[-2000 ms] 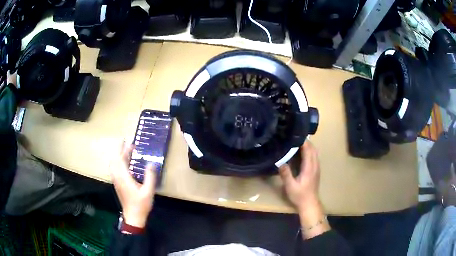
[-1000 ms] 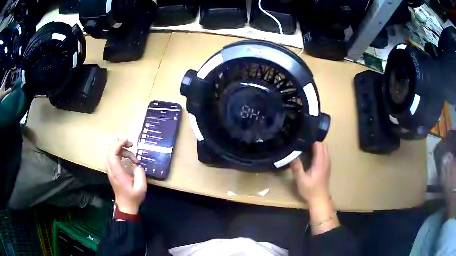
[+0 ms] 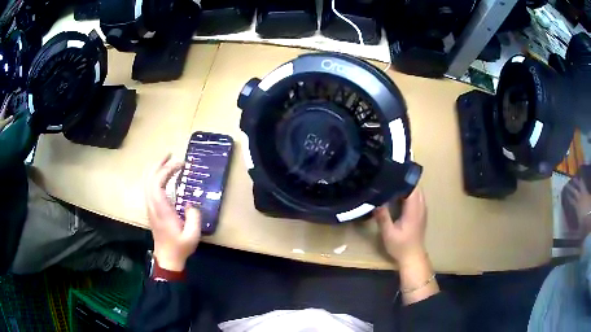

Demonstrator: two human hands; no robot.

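The portable fan point(image 3: 321, 146) stands in front of me, its round face turned up, with glowing digits on the central display. White light strips sit around its rim. My right hand point(image 3: 405, 227) is at the fan's lower right, thumb and fingers around its lower edge; the fingertips are partly hidden behind it. The smartphone point(image 3: 206, 178) lies left of the fan with a lit list screen. My left hand point(image 3: 172, 217) is at the phone's lower left, thumb over the screen and fingers apart along the left edge; it does not grip the phone.
Neighbouring fans stand at the left point(image 3: 68, 81) and right point(image 3: 518, 117) of the tan bench point(image 3: 259, 243). More black units stand at the back, with a white cable point(image 3: 350, 24) and a metal post point(image 3: 483, 35). A person's hand point(image 3: 579, 198) shows at the right edge.
The fan's head has turned and tilted, so lettering now shows on its top rim. My left hand has shifted, its thumb now over the phone screen. My right hand stays at the fan's lower right.
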